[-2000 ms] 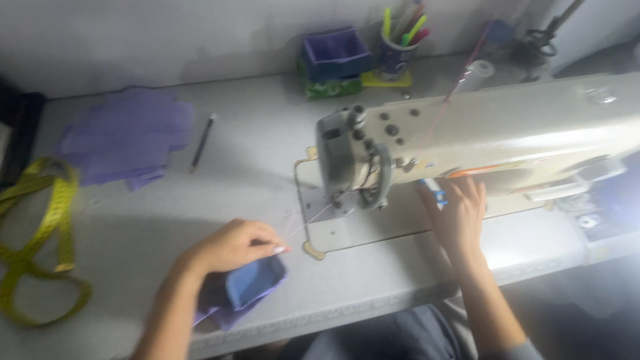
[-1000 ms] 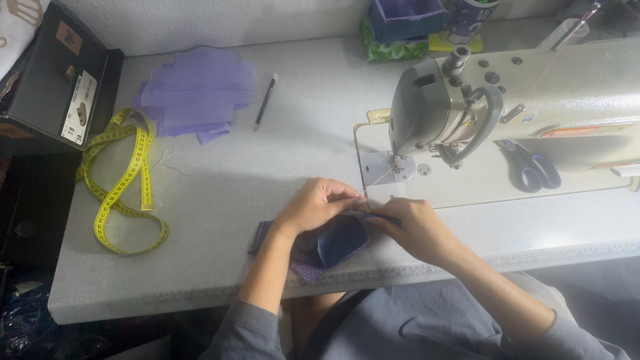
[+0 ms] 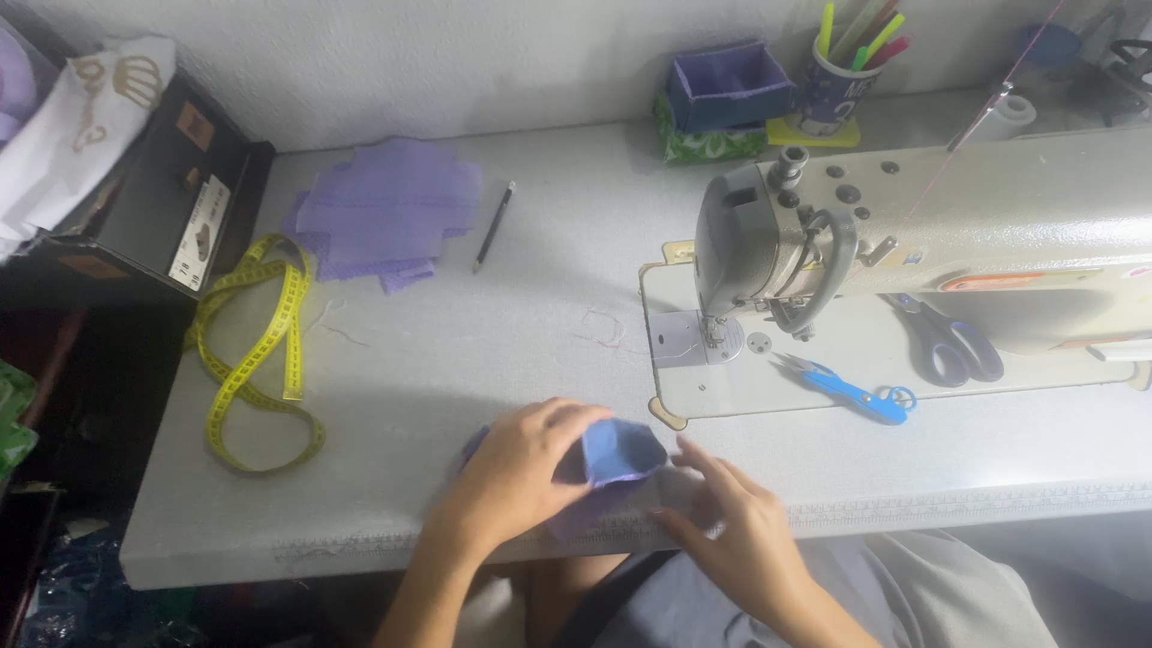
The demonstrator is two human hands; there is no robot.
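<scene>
My left hand grips a small blue and purple fabric piece near the table's front edge, thumb and fingers on its left side. Its blue side forms an open pocket shape; purple fabric shows beneath. Just right of it is my right hand, fingers apart, with nothing seen in it. Blue thread snips lie up and to the right, partly on the bed of the sewing machine. Dark-handled scissors rest under the machine's arm. Loose thread lies left of the needle plate.
Purple fabric pieces, a pencil and a yellow tape measure lie at the left. A dark cardboard box stands beyond. At the back are a fabric box and a cup of pens. A printed ruler edges the table.
My hands were together at the fabric piece a second ago; my right hand has since come away to the right. The blue snips now lie on the machine bed, where the last earlier frame shows none.
</scene>
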